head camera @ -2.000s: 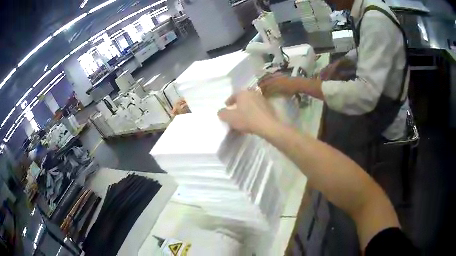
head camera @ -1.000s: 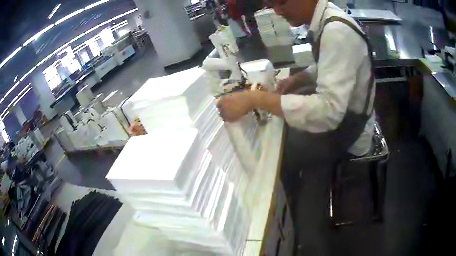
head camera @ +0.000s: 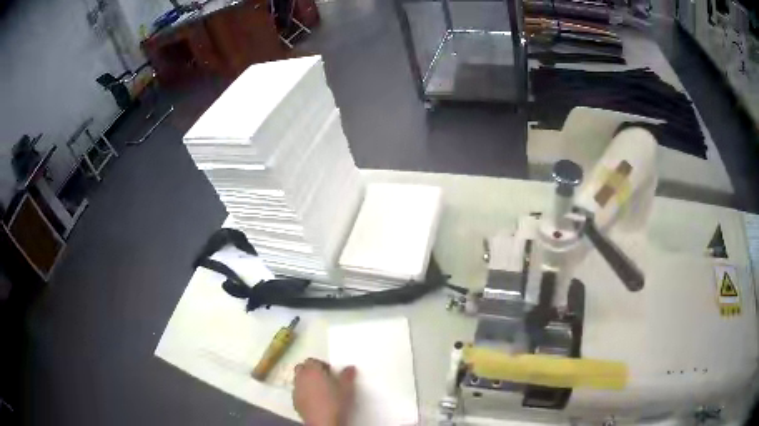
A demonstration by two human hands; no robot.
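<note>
A white sheet, or a thin pile of them (head camera: 379, 366), lies flat on the pale table, left of the machine's feed area (head camera: 508, 316). My left hand (head camera: 323, 393) is at its left edge, low in the picture and cut off by the bottom edge; its fingertips touch or nearly touch the sheet, and I cannot tell if it grips it. My right hand is not in view. A tall stack of white sheets (head camera: 283, 166) stands at the back left, with a lower pile (head camera: 393, 229) beside it.
A yellow-handled screwdriver (head camera: 275, 351) lies left of my hand. A black strip (head camera: 349, 298) runs around the stack's base to the machine. A yellow bar (head camera: 545, 369) crosses the machine front; a grey lever (head camera: 614, 256) angles from its post. A metal trolley (head camera: 474, 62) stands behind.
The view has swung left from the other worker and the right-hand stack to the machine and left stack. My left hand has come into view; the hand seen at the right-hand stack two seconds ago is gone.
</note>
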